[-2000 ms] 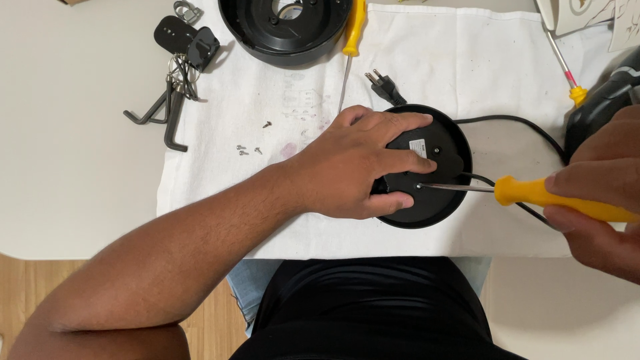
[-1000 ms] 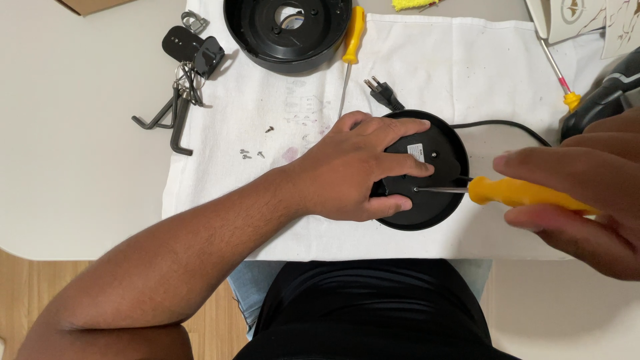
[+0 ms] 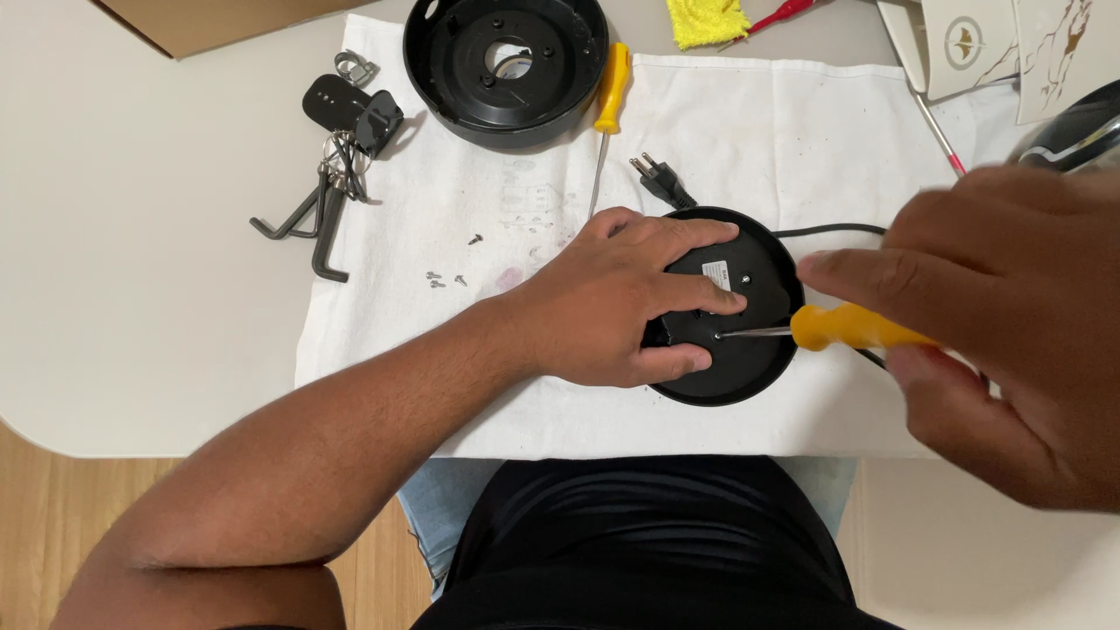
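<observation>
A round black plastic base [image 3: 752, 372] with a label and a power cord lies on a white cloth. Spread over its left part, my left hand [image 3: 626, 302] presses it with the fingers apart. My right hand [image 3: 989, 332] holds a yellow-handled screwdriver [image 3: 840, 327], whose tip meets a screw [image 3: 718, 336] in the base. Beyond my left hand is the cord's three-pin plug [image 3: 662, 180]. A second yellow-handled screwdriver [image 3: 613, 92] rests beside a black round housing [image 3: 507, 70]. Several small screws [image 3: 436, 280] lie left of my left hand, and one dark screw [image 3: 475, 239] lies above them.
Hex keys [image 3: 325, 219] and black metal parts [image 3: 335, 103] lie at the left edge of the white cloth [image 3: 717, 114]. A cardboard box [image 3: 201, 22], a yellow rag [image 3: 707, 21] and a red-handled tool [image 3: 781, 15] are at the back. Printed cards [image 3: 967, 44] and a black device [image 3: 1081, 136] stand at right.
My right hand has shifted its hold on the yellow screwdriver, its index finger now stretched toward the rim of the base. My left hand stays on the base.
</observation>
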